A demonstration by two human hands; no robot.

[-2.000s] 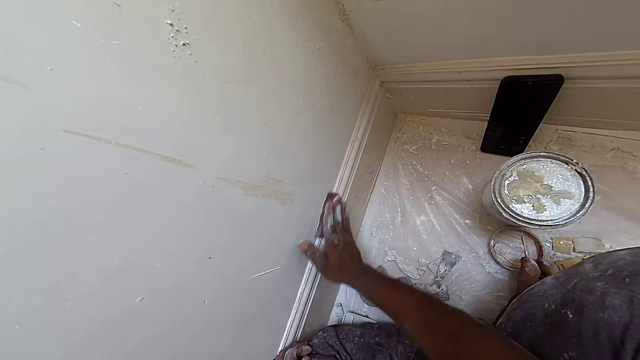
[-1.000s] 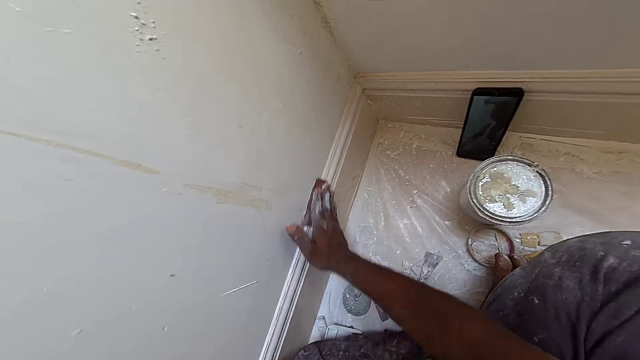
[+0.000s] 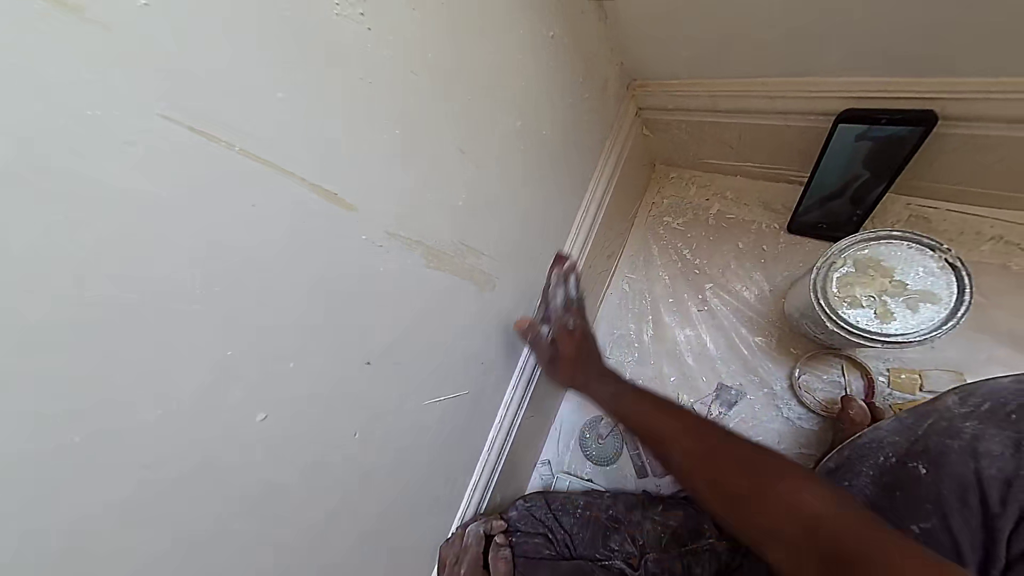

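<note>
My right hand lies nearly flat along the moulded top edge of the white baseboard, beside the painted wall. Its fingers are together over a thin reddish-brown piece, seemingly sandpaper, mostly hidden beneath them. White dust coats the fingers. At the bottom edge, my left hand rests by my knee against the foot of the wall, fingers bent; whether it holds anything is hidden. The wall bears a long tan filler streak and a wider tan patch.
A black phone leans on the far baseboard behind a lidded metal can. A round lid lies by my toes. A ridged disc and scraps lie on the dusty plastic floor sheet.
My right hand has shifted slightly along the baseboard moulding towards the corner, still pressed on it. The view has shifted somewhat.
</note>
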